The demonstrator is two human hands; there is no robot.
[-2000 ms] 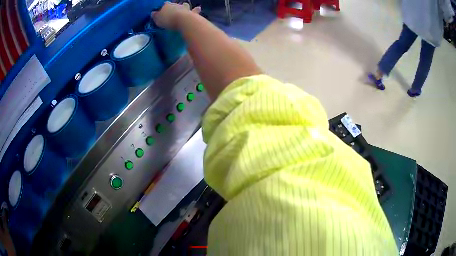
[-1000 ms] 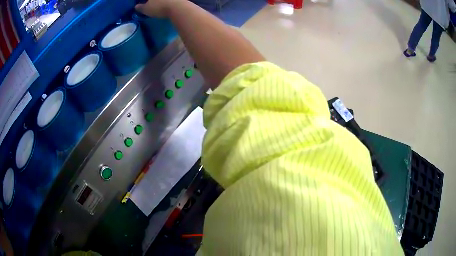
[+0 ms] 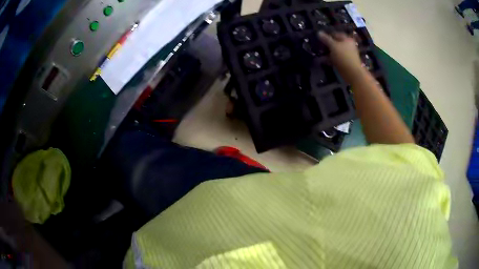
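A black parts tray [image 3: 273,123] lies tilted over the green surface in front of me. Its square pockets hold several dark glossy round assemblies [image 3: 264,89]; some lower pockets look empty. My right hand [image 3: 341,50] reaches over the tray's upper right part, its fingertips at a pocket with a round assembly [image 3: 314,45]. The hand is blurred, so whether it grips the piece cannot be told. My left hand is not seen; only a dim, blurred shape, perhaps a forearm, shows at the lower left edge.
The steel control panel [image 3: 31,50] with green buttons is at upper left. A paper sheet [image 3: 142,47] and pens [image 3: 114,51] lie beside it. A yellow cloth [image 3: 41,184] sits at lower left. Another black tray [image 3: 429,126] stands at right beside the green surface [image 3: 396,79].
My right hand has left the blue cups and come back over the black tray. The view has swung down and right; the cups are mostly out of view, and the tray and yellow cloth show fully.
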